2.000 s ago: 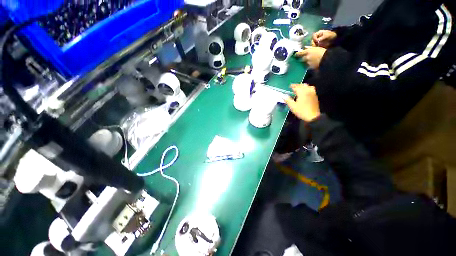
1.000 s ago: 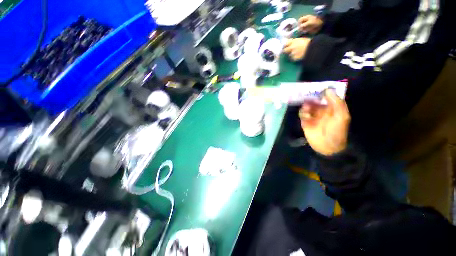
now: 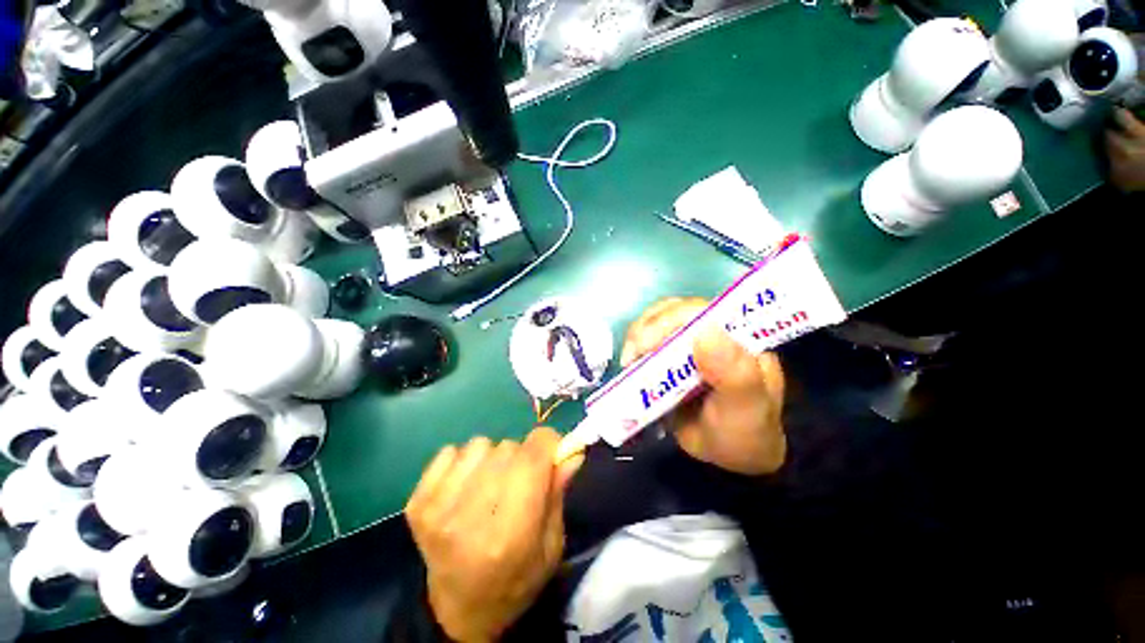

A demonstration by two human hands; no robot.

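A white flattened tube with a red-purple stripe and lettering is held at a slant over the bench's front edge. My right hand grips its body. My left hand is closed around its narrow yellowish tip; whether a cap is there is hidden by the fingers. A round white camera housing with dark parts and thin orange and dark wires lies on the green mat, just behind the tube and hands.
Many white cameras are piled at left beside a glossy black cover. A screw feeder, white cable, white paper and slim tool lie behind. More cameras and another person's hand are at right.
The view has swung left to the feeder and pile. My right hand has brought the tube from beside the right-hand cameras to in front of me. My left hand has come into view, holding the tip.
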